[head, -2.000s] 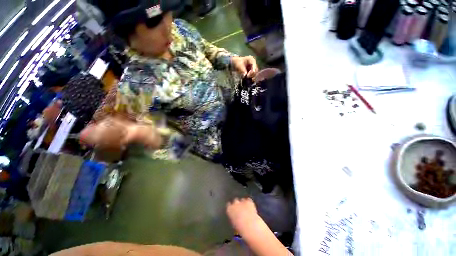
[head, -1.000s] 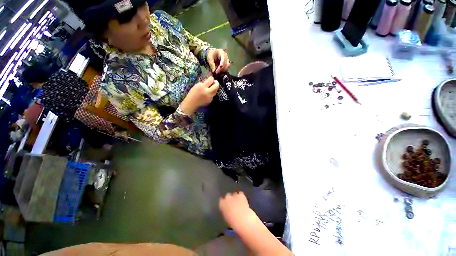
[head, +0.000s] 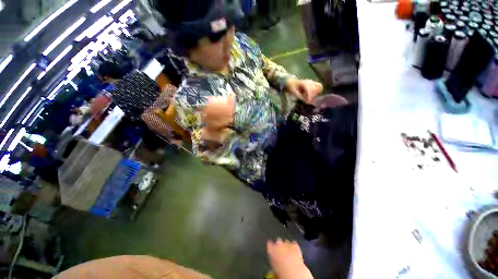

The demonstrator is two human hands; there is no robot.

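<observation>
My right hand [head: 285, 257] shows at the bottom centre, over the dark edge of the floor, with curled fingers. No held thing can be made out, and its grip is unclear. A large beige, skin-like curve fills the bottom left edge; I cannot tell what it is. My left hand is not seen. On the white table [head: 382, 218] lie loose beads [head: 420, 148] beside a red pencil [head: 443, 152]. A pale dish [head: 474, 245] with brown beads is cut off at the lower right.
A seated person in a floral shirt [head: 254, 117] holds a black garment [head: 300, 158] at the table's left edge. Thread spools [head: 434, 57], a dark phone on a stand [head: 468, 68] and a notepad [head: 467, 129] are at the upper right. A grey bin [head: 87, 171] and blue crate [head: 116, 186] stand left.
The view has swung left, so the table and dish have shifted right. The seated person's near hand has lifted away from the garment and is blurred. My right hand shows lower in the picture.
</observation>
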